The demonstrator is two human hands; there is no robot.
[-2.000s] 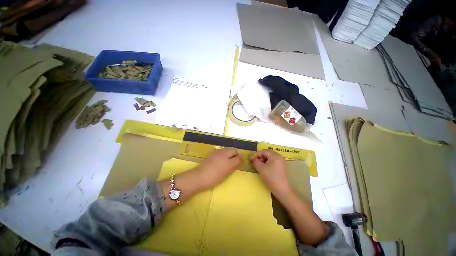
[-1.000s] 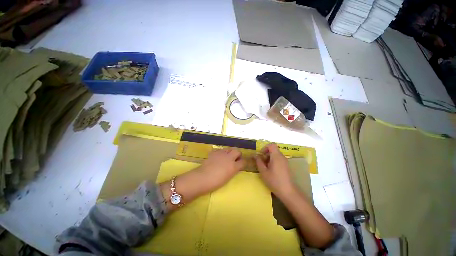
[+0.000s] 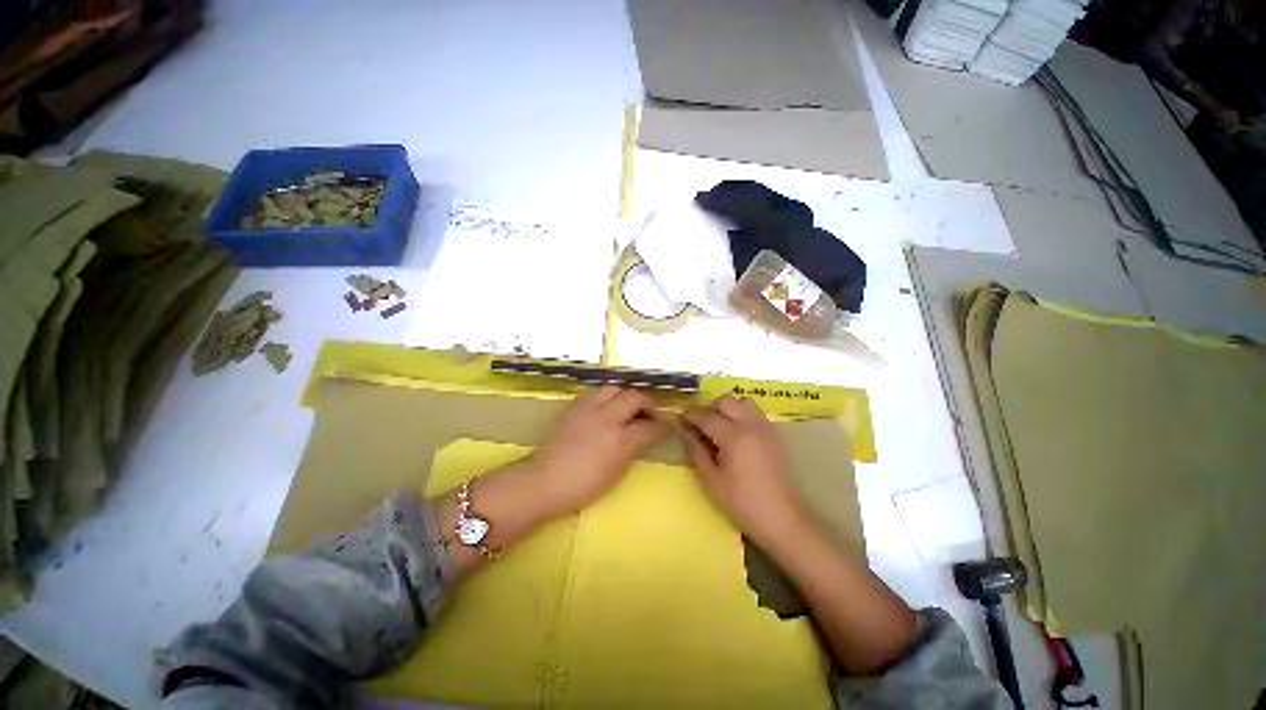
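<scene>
A khaki bag panel (image 3: 375, 437) with a bright yellow piece (image 3: 667, 569) on it lies in front of me. Its top edge lies along a long yellow template (image 3: 417, 365) that has a narrow black strip (image 3: 597, 376) near mid-length. My left hand (image 3: 600, 441) and my right hand (image 3: 736, 451) are at the middle of the panel's top edge, just below the black strip. Their fingertips are nearly together and pinch the edge. Whether a small tab is between them is hidden by the fingers.
Blue box (image 3: 315, 250) of small tabs, with loose heaps (image 3: 236, 333) below it. Khaki pile (image 3: 83, 319) at left. Tape ring (image 3: 653, 322), plastic tub (image 3: 785, 298) and dark cloth (image 3: 833, 264) beyond the template. Hammer (image 3: 989, 578) and flat khaki stack (image 3: 1138, 472) at right.
The orange-yellow flap below the black strip no longer shows over the panel, and the strip looks narrower. Both hands have moved slightly but stay at the panel's top edge. The view has shifted slightly.
</scene>
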